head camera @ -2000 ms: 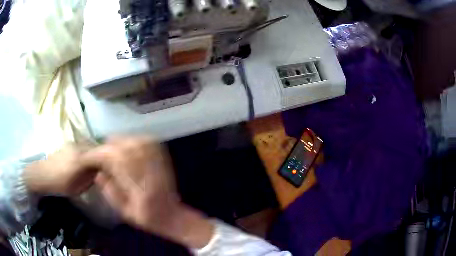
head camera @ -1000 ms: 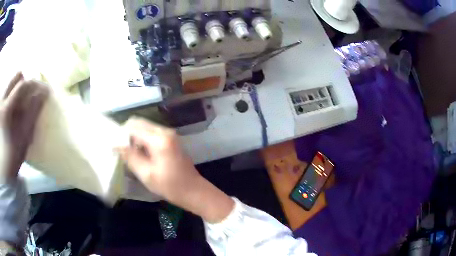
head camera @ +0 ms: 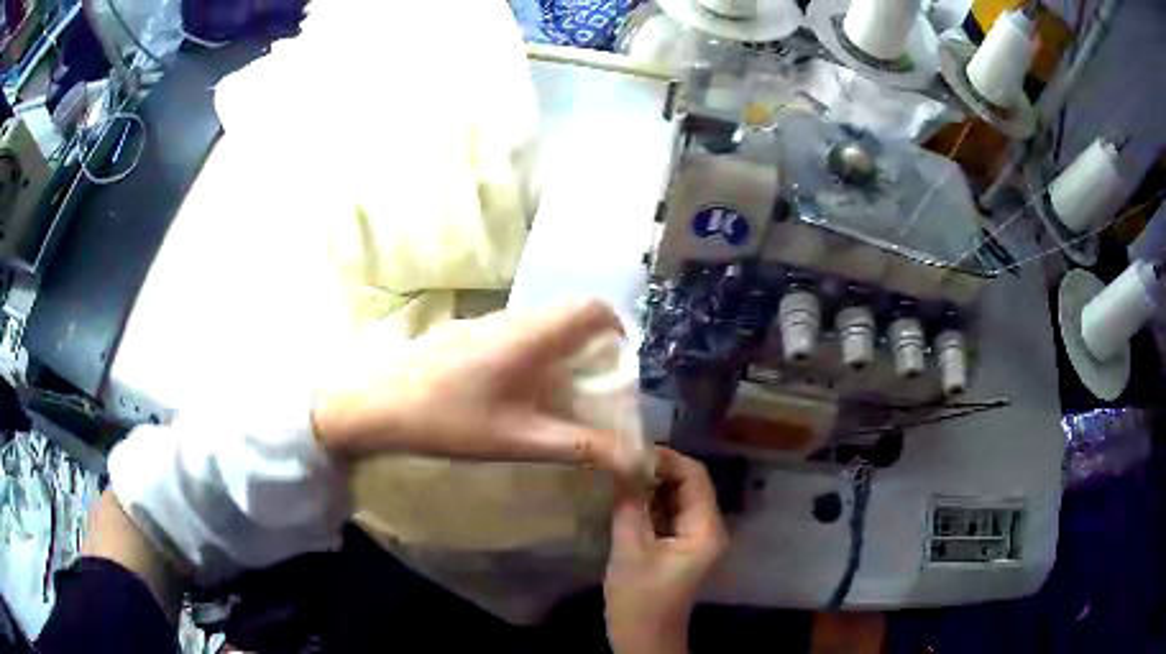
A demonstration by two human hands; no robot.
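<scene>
A cream garment piece (head camera: 480, 517) hangs over the front edge of the overlock machine (head camera: 722, 192). My left hand (head camera: 480, 390) lies over its edge, with thumb and fingers on the cloth just left of the presser foot and needle area (head camera: 691, 326). My right hand (head camera: 665, 549) pinches the same edge below the needle area, its fingertips close to the left hand's thumb. More cream cloth (head camera: 435, 166) is heaped left of the machine. The fingertips and the cloth between them are partly blurred.
Tension knobs (head camera: 854, 335) line the machine front. A tied cord (head camera: 854, 543) hangs beside the accessory tray (head camera: 976, 530). Thread cones (head camera: 1087, 182) stand behind and right. A black surface (head camera: 77, 307) is at the left, striped garments (head camera: 32, 511) below it, purple cloth (head camera: 1106, 549) at right.
The view has swung left, so the machine sits further right and the phone is out of view. My hands have brought the cream piece from the left to beside the needle area.
</scene>
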